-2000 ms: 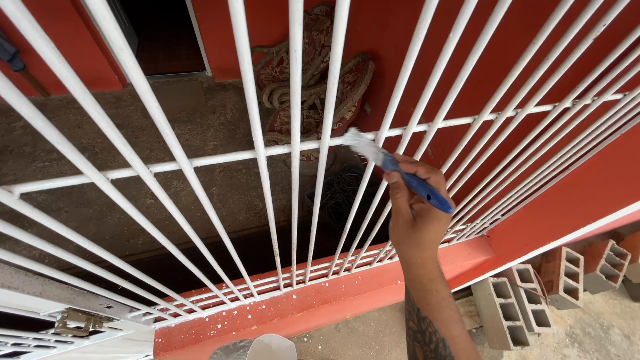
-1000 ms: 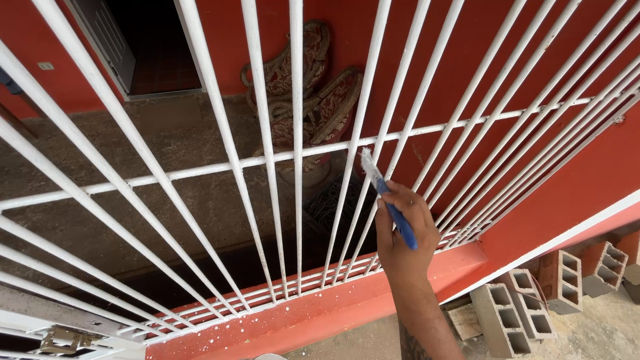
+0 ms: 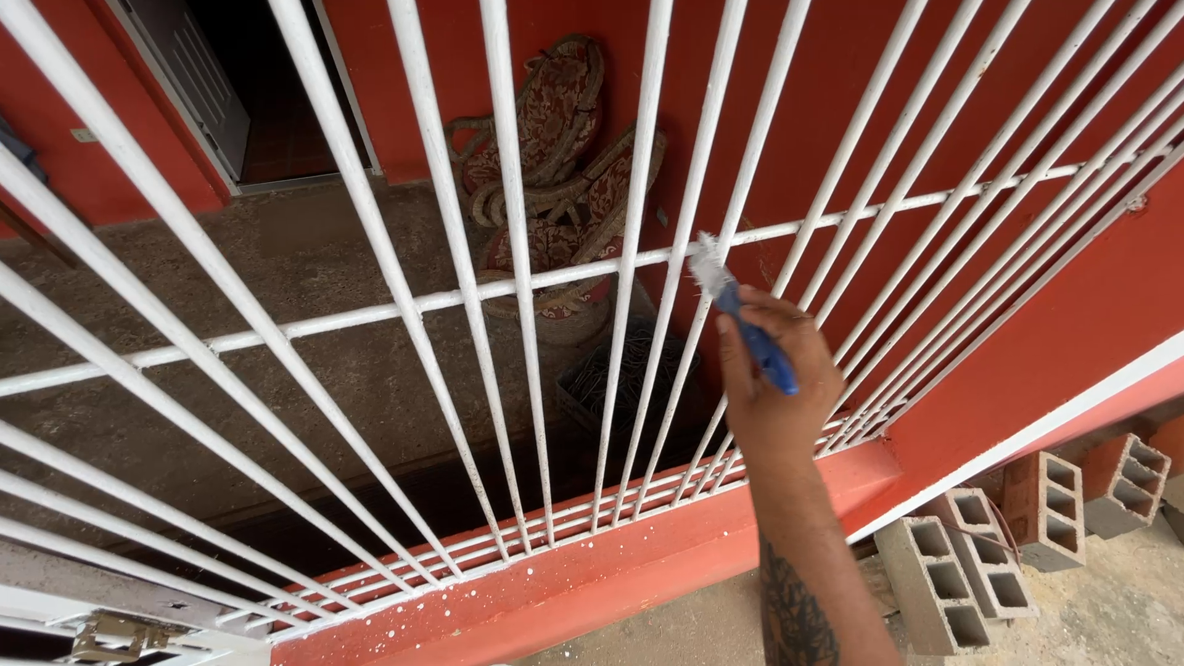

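A paintbrush with a blue handle (image 3: 763, 350) is held in my right hand (image 3: 782, 379), thumb on one side and fingers on the other. Its white, paint-loaded bristles (image 3: 709, 268) meet the white metal bar grille (image 3: 546, 277) around where an upright bar crosses the horizontal rail. The bars are white, with small dark specks on some of them. My left hand is out of the frame.
A red ledge with white paint spots (image 3: 444, 606) runs under the grille. Concrete blocks (image 3: 934, 583) stand on the ground at lower right. Behind the bars are cushioned wicker furniture (image 3: 555, 120), a dark crate (image 3: 620, 375) and an open doorway (image 3: 277, 83). A metal latch (image 3: 116, 638) is at lower left.
My right hand, still holding the brush, has moved along the rail to the right onto other bars. The view has shifted somewhat.
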